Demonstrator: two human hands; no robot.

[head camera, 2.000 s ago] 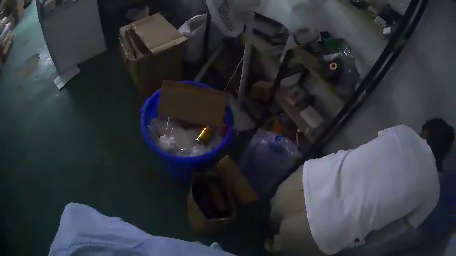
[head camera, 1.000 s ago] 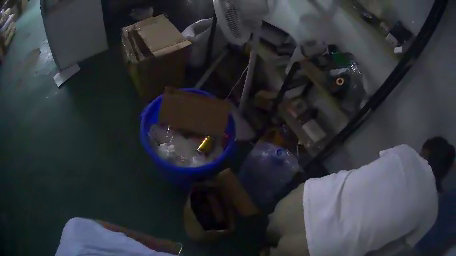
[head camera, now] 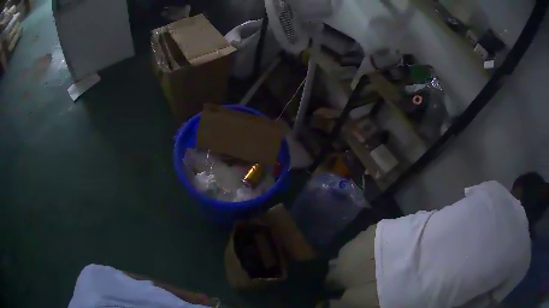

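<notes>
Neither of my hands shows. A pale sleeve (head camera: 120, 289) and part of a bare forearm (head camera: 186, 295) with a thin band enter at the bottom left; I cannot tell whose they are, and the hand is cut off. A round blue tub (head camera: 233, 210) stands on the floor in front of me. It holds clear plastic, a gold can (head camera: 252, 175) and a flat brown cardboard piece (head camera: 239, 133) standing up in it. An open small carton (head camera: 241, 271) with dark contents sits just below the tub. A clear bluish water jug (head camera: 328, 201) stands to its right.
A person in a white top (head camera: 451, 246) is at the lower right. A taller brown carton (head camera: 198, 78) stands behind the tub. A white fan (head camera: 295, 24) and cluttered shelves (head camera: 397, 114) are beyond. A white panel (head camera: 95, 36) stands on the green floor (head camera: 90, 180) at left.
The view has shifted slightly, so the tub and cartons sit a little further right. The pale sleeve at the bottom has drawn lower, and a bare forearm shows beside it.
</notes>
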